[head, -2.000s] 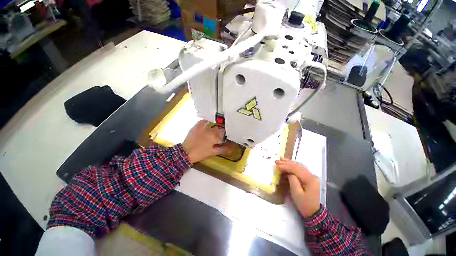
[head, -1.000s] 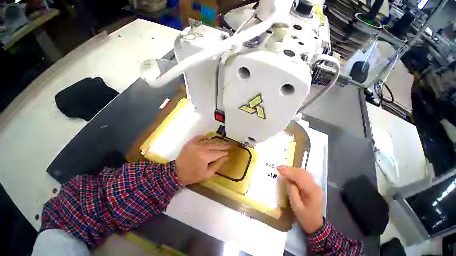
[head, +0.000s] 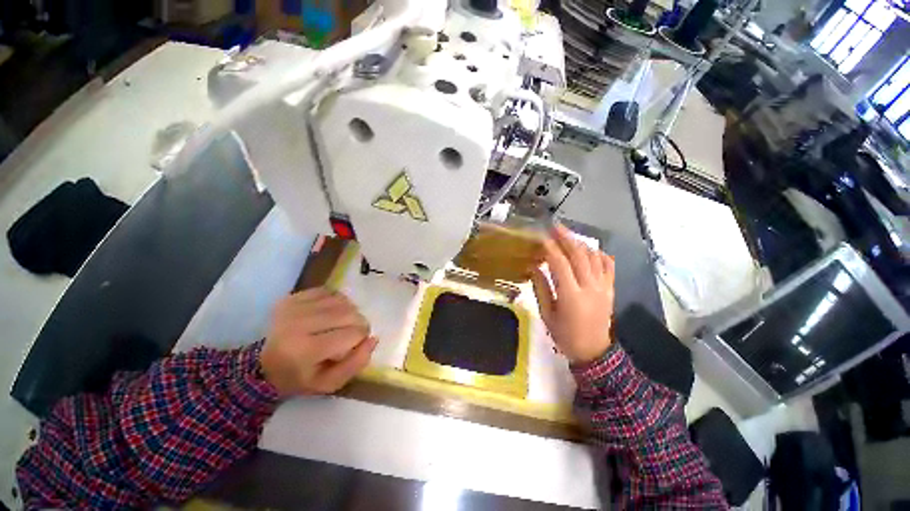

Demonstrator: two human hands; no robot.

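A black fabric panel (head: 471, 333) lies flat in the yellow-framed opening of the sewing template (head: 424, 374), in front of the machine head. The brown-yellow template flap (head: 499, 255) is raised and blurred behind the opening. My right hand (head: 581, 299) is at the flap's right edge, thumb and fingers apart; whether it grips the flap is unclear. My left hand (head: 317, 342) is over the template's left front part, left of the panel, with curled fingers; whether it holds anything is hidden. The needle area (head: 414, 276) is just behind and left of the panel.
The white machine head (head: 404, 160) stands close behind the template. Black pieces lie at far left (head: 62, 228) and right (head: 651, 349), beside and partly behind my right forearm. A framed screen (head: 793, 324) stands at the right. Thread cones (head: 688, 25) are at the back.
The flap has gone from lying closed to raised, uncovering the black panel. The template has moved out to the right of the head. My left hand has come off the flap; my right is at its edge.
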